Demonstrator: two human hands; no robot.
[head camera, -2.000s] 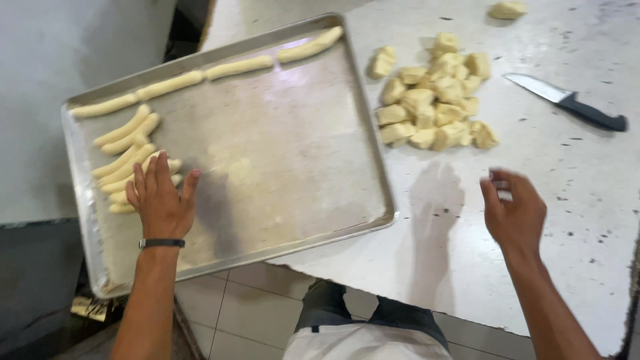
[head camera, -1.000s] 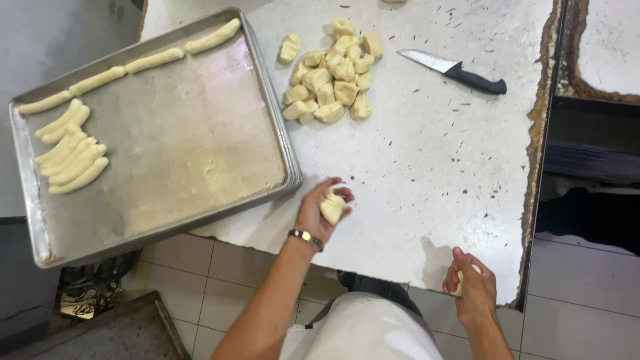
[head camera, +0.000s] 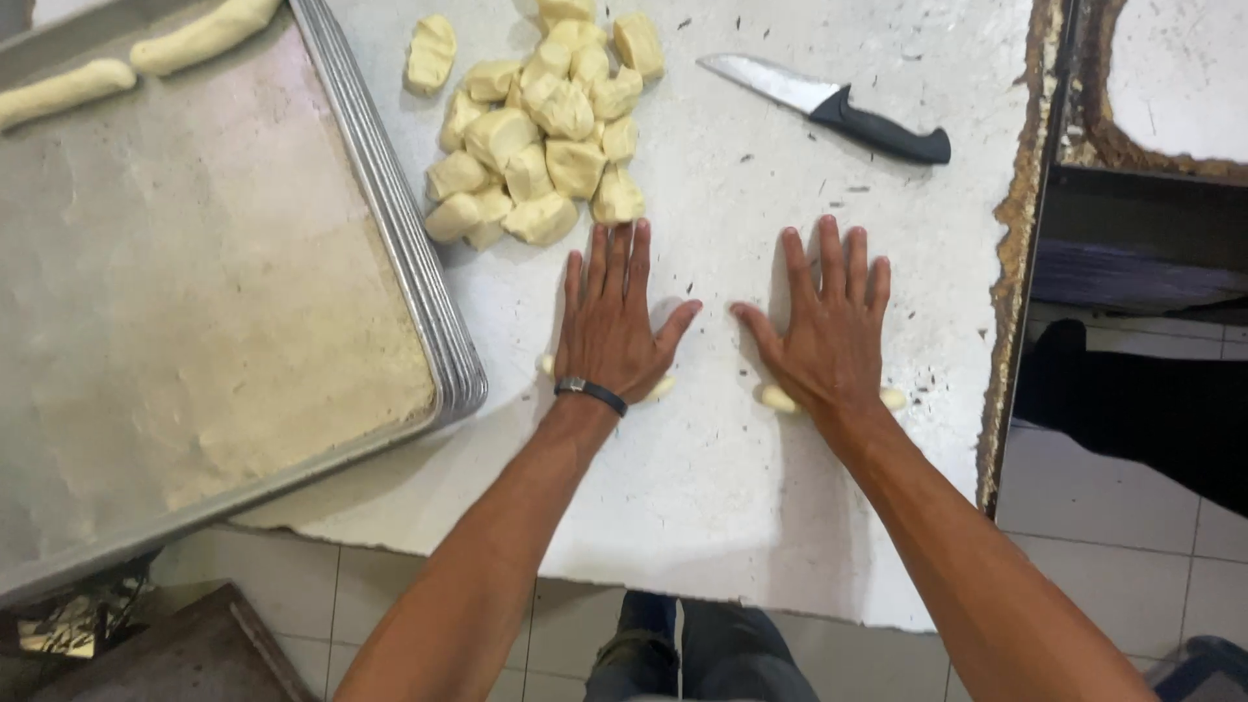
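Observation:
My left hand (head camera: 609, 331), with a dark band at the wrist, lies flat over a dough roll (head camera: 661, 388) whose ends show at either side of its heel. Palm down on the white tabletop, my right hand (head camera: 829, 331) covers the middle of another dough roll (head camera: 778, 399). Both hands have extended fingers. Just beyond my left fingertips is a pile of cut dough pieces (head camera: 526, 171), and one dough piece (head camera: 431, 54) lies apart at its left. A knife with a black handle (head camera: 882, 132) rests beyond my right hand.
Stacked metal baking trays (head camera: 444, 366) stand at the left, the top one holding shaped dough rolls (head camera: 205, 37) along its far side. The white table (head camera: 682, 526) has a worn, rough right edge. Past a gap at the right, someone's dark-clothed limb (head camera: 1150, 409) shows above the tiled floor.
A second ago each hand was curled round a dough piece. Now both are flat on the table over dough rolls, closer together. Earlier, my left hand was at the rolls on the tray.

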